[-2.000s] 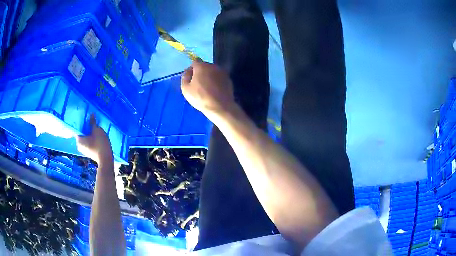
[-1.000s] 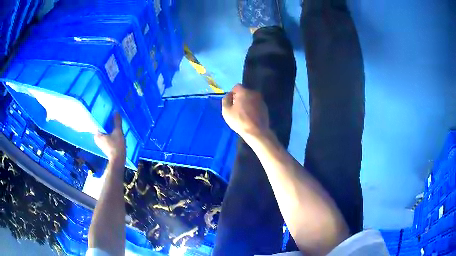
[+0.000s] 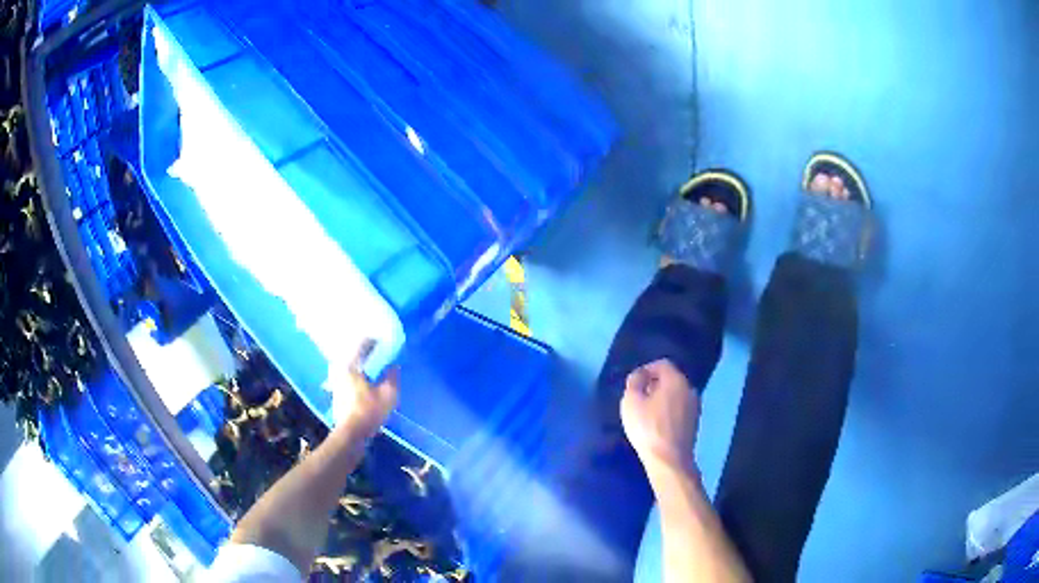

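A blue plastic crate (image 3: pixel 342 188) with ribbed inner walls stands at the upper left on top of a crate stack. A glaring white liner (image 3: pixel 256 228) covers its bottom. My left hand (image 3: pixel 362 399) reaches to the liner's near corner, fingertips touching it. Glare hides whether the fingers pinch it. My right hand (image 3: pixel 661 416) is a closed fist over my trouser leg, with nothing visible in it.
Black pieces with cream limbs (image 3: pixel 370 501) lie below the crate, with more at the far left. A blue crate (image 3: pixel 479 370) stands beside the stack. Yellow floor tape (image 3: pixel 518 294) shows behind it. My sandalled feet stand on the blue floor (image 3: pixel 957 285).
My view has turned and moved nearer the top crate, and my feet have come into view. My left hand has gone from the crate's near wall to the liner's corner. My right hand stays a fist.
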